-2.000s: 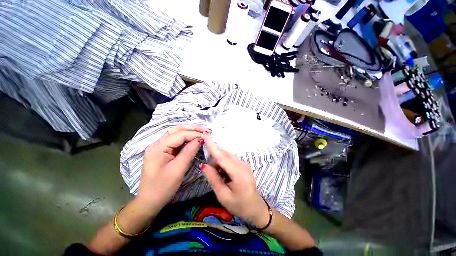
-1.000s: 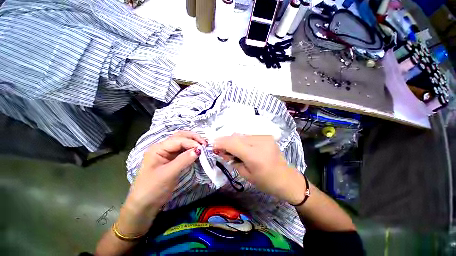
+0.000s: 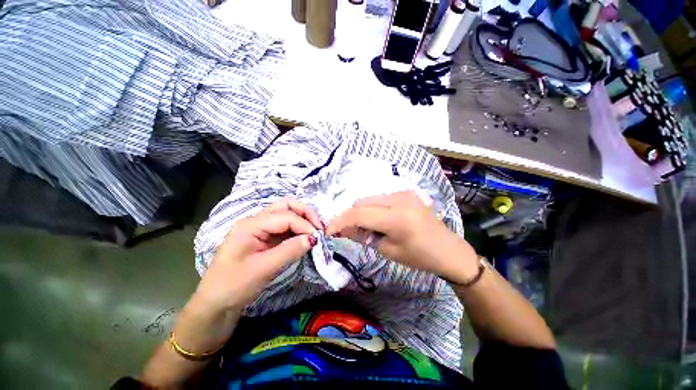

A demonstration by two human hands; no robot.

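The striped garment [image 3: 252,183] lies bunched on my lap, its round opening facing up with white lining [image 3: 359,181] inside. My left hand [image 3: 263,247] pinches a folded bit of its edge between thumb and fingers. My right hand [image 3: 397,228] is at the same spot, its fingertips closed together beside the left ones. A white flap and a dark loop of trim [image 3: 355,273] hang just below the fingertips. No needle or thread can be made out between the fingers.
A striped garment pile [image 3: 84,76] is at the left. On the table [image 3: 366,114] ahead are thread cones [image 3: 321,23], a smartphone [image 3: 406,34], black limp strips [image 3: 416,80], a grey-brown mat [image 3: 526,122] with tiny bits, a grey pouch [image 3: 534,46] and many spools [image 3: 656,126] at right.
Compared with two seconds ago, my right hand and forearm lie further right and flatter, and the white flap and dark loop now show. Since one second ago, the hands have barely shifted.
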